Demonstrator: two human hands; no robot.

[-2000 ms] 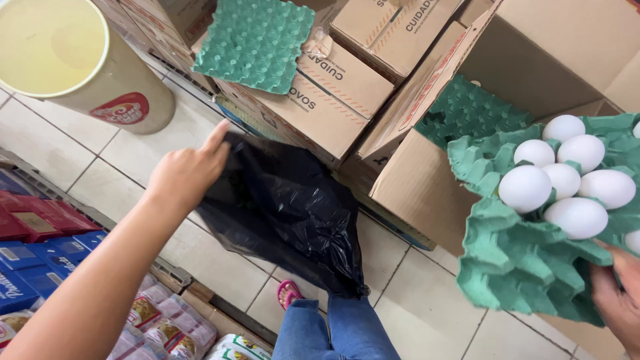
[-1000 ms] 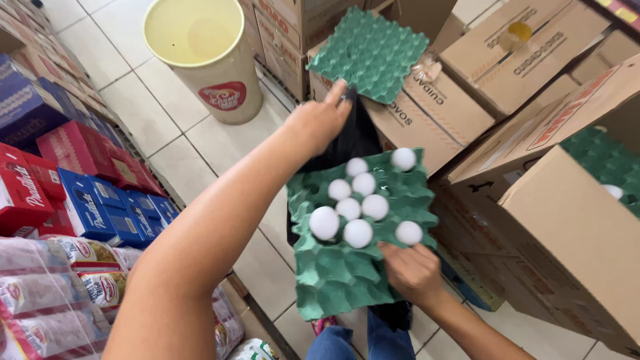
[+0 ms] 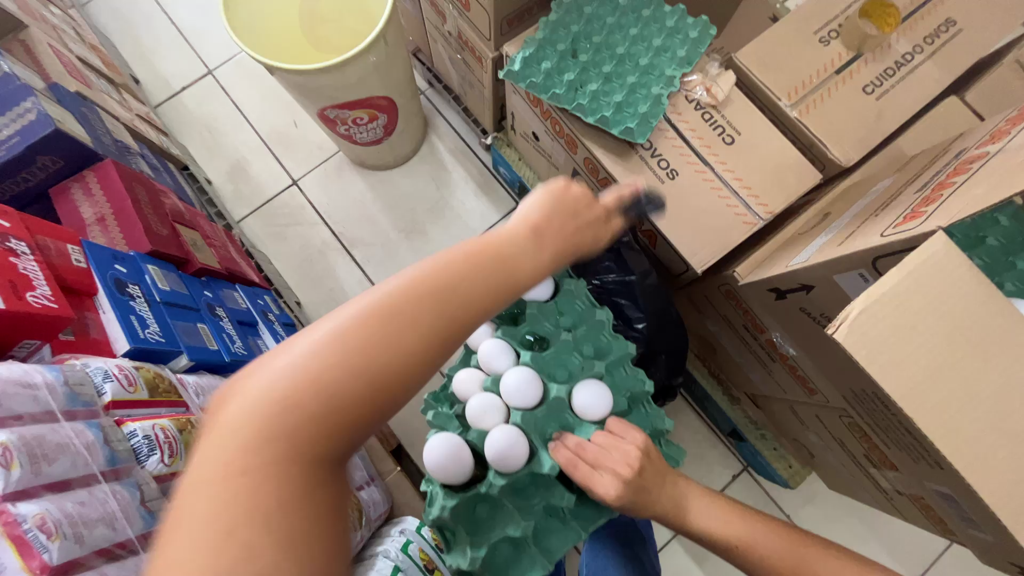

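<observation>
My left hand (image 3: 572,220) is closed on the gathered top of a black plastic bag (image 3: 640,308), just beyond the far end of a green egg tray. The bag hangs beside and partly under the tray. My right hand (image 3: 612,464) grips the near right part of the green molded-pulp egg tray (image 3: 576,344), its fingers bent over the cups. Several white eggs (image 3: 522,388) sit in the tray, mostly on its left side, with one (image 3: 592,400) near my right fingers. A dark wet patch (image 3: 534,342) shows in one cup. My left forearm hides part of the tray's far left.
A tall cream bucket (image 3: 360,88) stands on the tiled floor ahead. Another green egg tray (image 3: 612,64) lies on a cardboard egg carton (image 3: 720,184). An open cardboard box (image 3: 944,344) is at right. Blue packs (image 3: 148,308) and plastic-wrapped bags (image 3: 72,464) line the left.
The egg tray, held by my right hand, has moved from the far right to the middle, over my legs and beside the bag. The black bag, spread wide two seconds ago, now hangs narrower.
</observation>
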